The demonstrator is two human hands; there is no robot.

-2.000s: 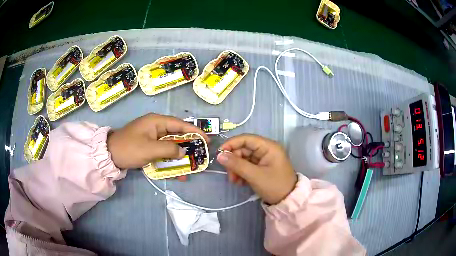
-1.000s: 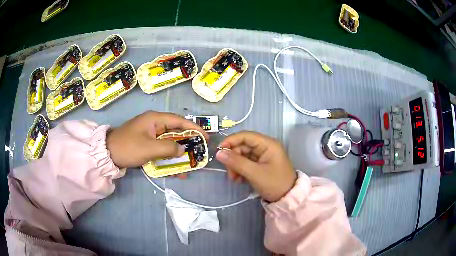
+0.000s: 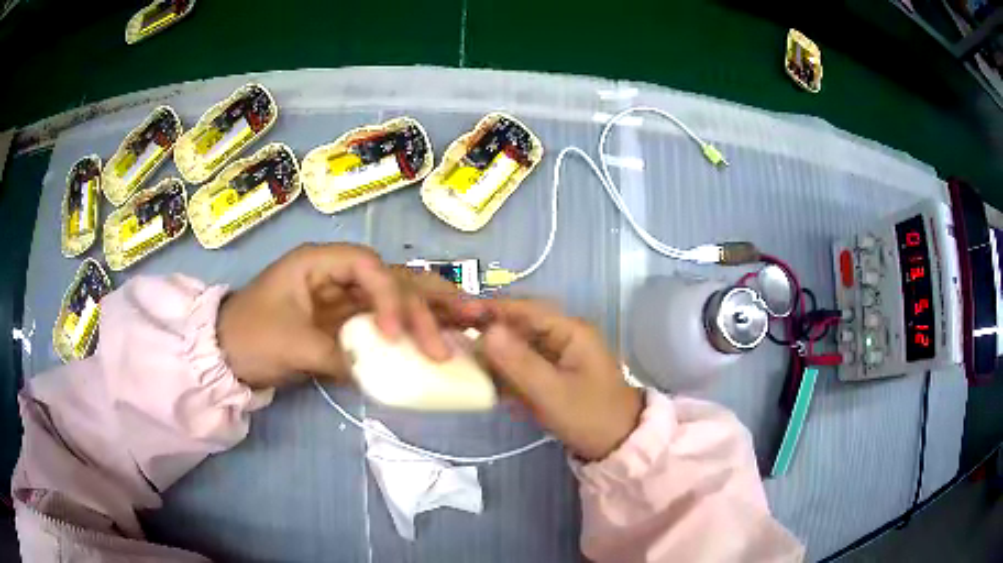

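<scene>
A cream half-assembled unit [image 3: 423,368] is tilted between my hands with its smooth outside showing; its inside is hidden and it is blurred. My left hand [image 3: 330,308] grips it from above and the left. My right hand [image 3: 555,368] is at its right end, fingers pinched around a small pale tip, probably the cable plug; whether it touches the shell I cannot tell. The white cable [image 3: 462,455] loops below the hands. The USB tester [image 3: 456,272] lies just behind them with a cable plugged into its right side.
Several open units [image 3: 242,195] lie at the back left, and more ride the green conveyor belt [image 3: 528,39]. A white cloth [image 3: 423,484] lies in front. A solvent bottle [image 3: 687,330], coiled leads, a teal-green strip [image 3: 795,423] and the power supply [image 3: 896,291] stand at right.
The unit has been tipped over so its smooth outside shows instead of its inside. My right hand has moved slightly left against it. Units on the belt have shifted right.
</scene>
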